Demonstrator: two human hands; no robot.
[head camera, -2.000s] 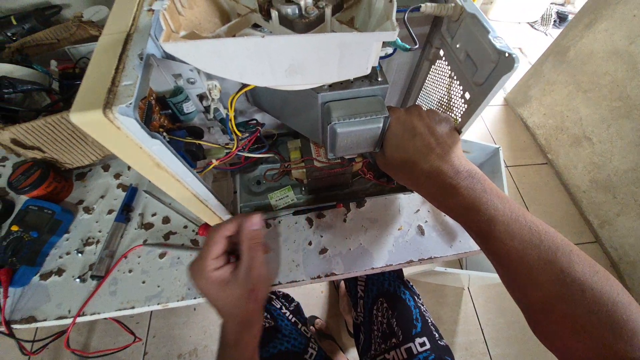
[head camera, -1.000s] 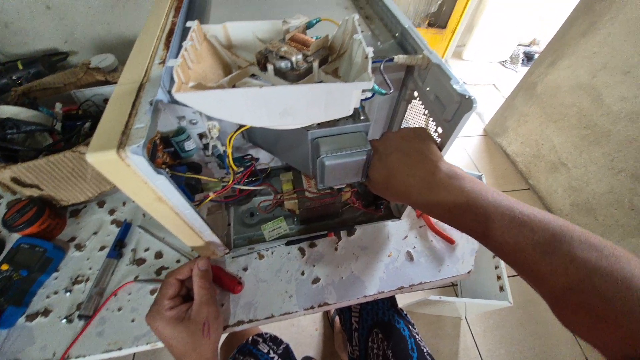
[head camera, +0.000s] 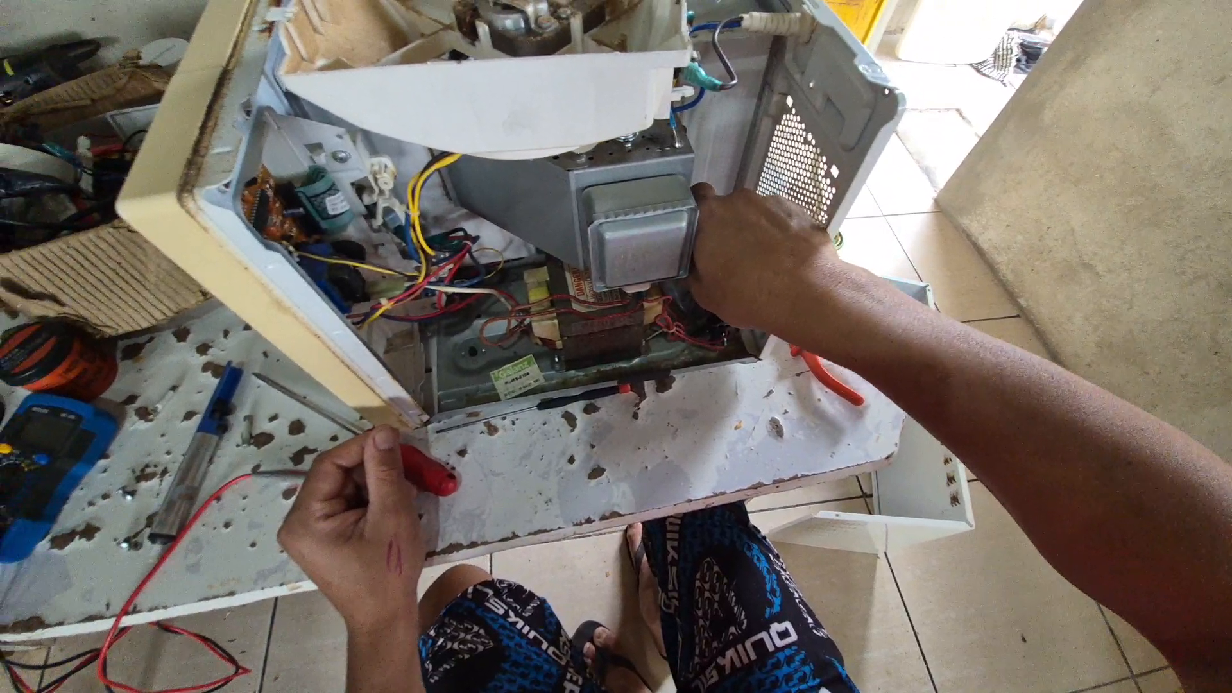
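My left hand (head camera: 361, 525) is over the front part of the bench, thumb and index finger close together. A red-handled screwdriver (head camera: 430, 470) and a test probe on a red lead (head camera: 178, 541) run under or behind it; whether the fingers grip anything is unclear. Inside an uncovered microwave oven (head camera: 289, 298), my right hand (head camera: 760, 255) touches or nearly touches the right side of the magnetron (head camera: 640, 236), its fingertips hidden. Below the magnetron sits the transformer (head camera: 602, 332). Yellow, red and blue wires (head camera: 419, 226) hang at the left. A white plastic duct (head camera: 500, 101) juts out above.
A thin screwdriver (head camera: 582, 395) lies along the oven's front edge. Red-handled pliers (head camera: 830, 377) rest at the right. A blue multimeter (head camera: 53, 462), a blue-capped tool (head camera: 197, 462) and an orange-and-black roll (head camera: 58, 356) are at the left, near a cardboard box (head camera: 96, 279) of parts.
My left hand was blurred above the bench beside the screwdriver and now overlaps its shaft. My right hand stays beside the magnetron. The view has shifted.
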